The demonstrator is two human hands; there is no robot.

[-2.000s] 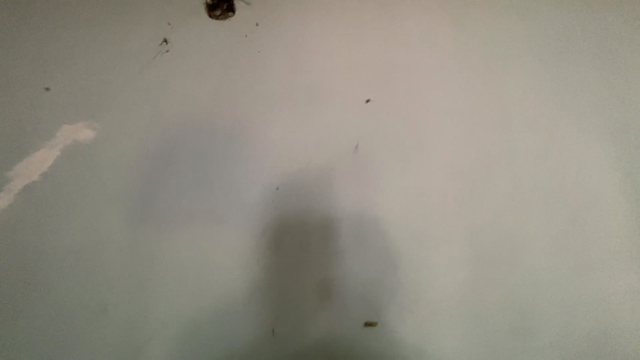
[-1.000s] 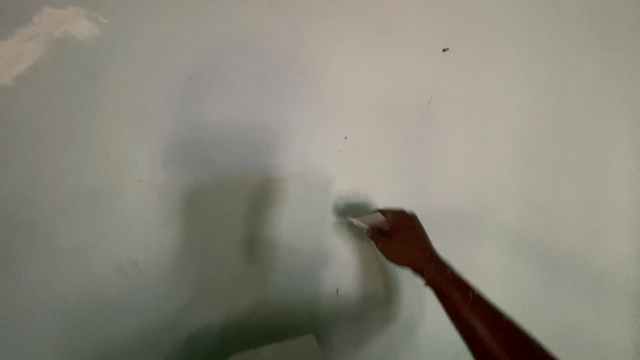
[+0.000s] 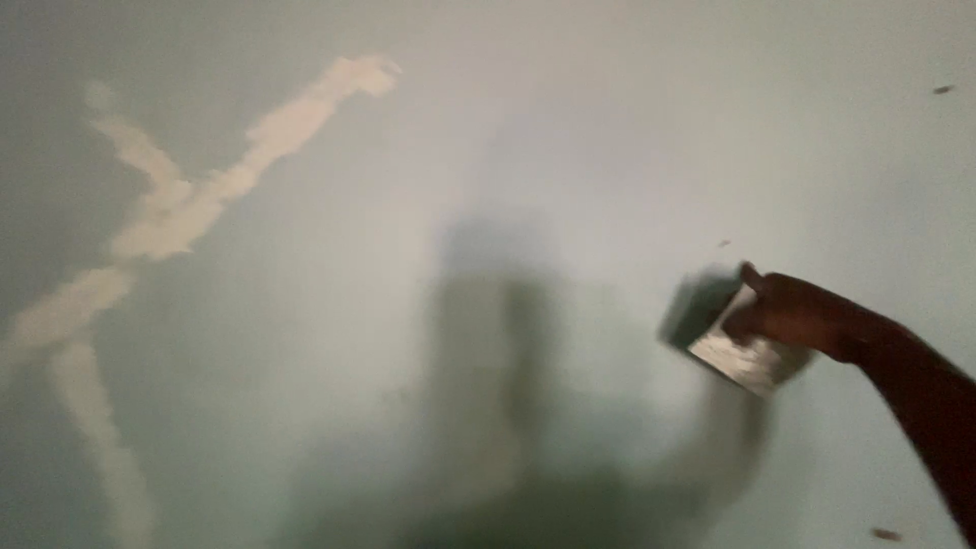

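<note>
At the right, my right hand is closed around a thin, pale, flat-edged piece, perhaps sandpaper or a scraper blade; blur leaves its kind unsettled. The piece is held against or just off a pale green painted wall, and its dark shadow falls on the wall beside it. On the left part of the wall runs a branching band of whitish filler, with one arm going down toward the bottom edge. My left hand does not show.
The wall fills the whole view. Small dark marks dot its right side, one of them near the bottom right. A broad shadow of a head and body lies across the middle and lower part.
My right hand, out of view two seconds ago, came in with the pale piece and now shows farther right. The view has shifted left, showing more of the filler band.
</note>
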